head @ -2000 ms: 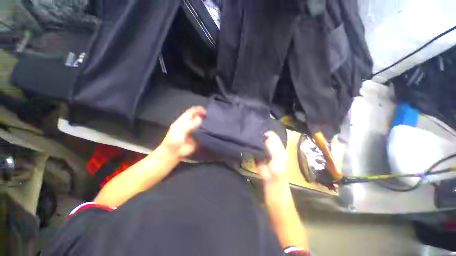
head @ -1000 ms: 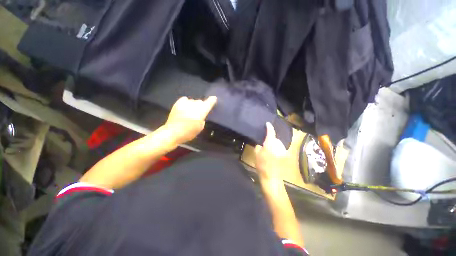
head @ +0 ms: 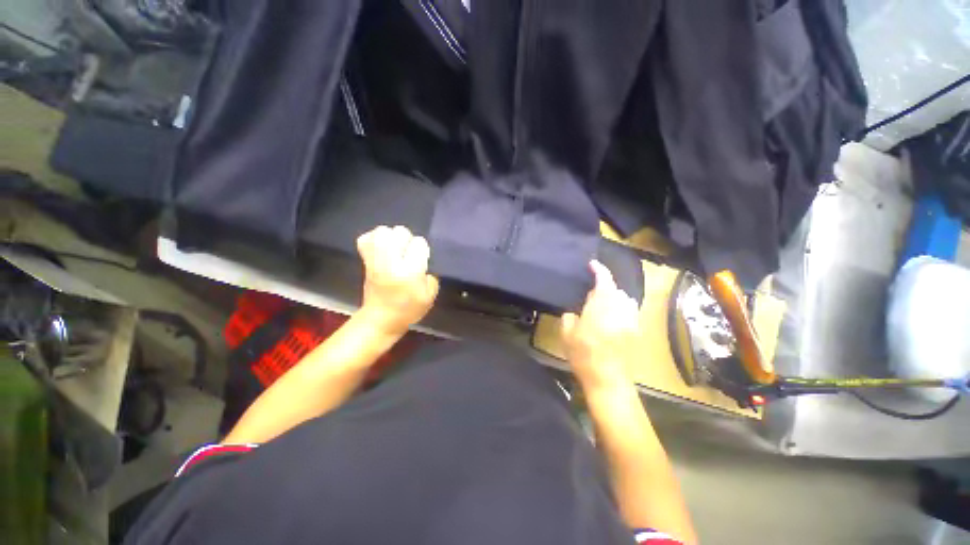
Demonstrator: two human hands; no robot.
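A dark garment (head: 521, 229) lies with its lower end flat over the narrow dark padded board (head: 367, 208). A seam runs down the middle of that end. My left hand (head: 397, 279) is at its left front corner with the fingers curled, holding the edge. My right hand (head: 603, 325) is at its right front corner with fingertips on the edge. The steam iron (head: 715, 332), silver with an orange-brown handle, stands on a tan rest (head: 654, 367) right of my right hand.
More dark cloth (head: 266, 117) hangs over the board behind and left. A red-orange basket (head: 282, 341) is below left. A yellow-green hose (head: 862, 382) runs right from the iron. A metal surface (head: 830, 319) and a white-and-blue container (head: 927, 319) are at the right.
The garment end was bunched, then blurred in motion; now it lies flat and smooth on the board. Both hands remain at its front corners. The iron stays on its rest.
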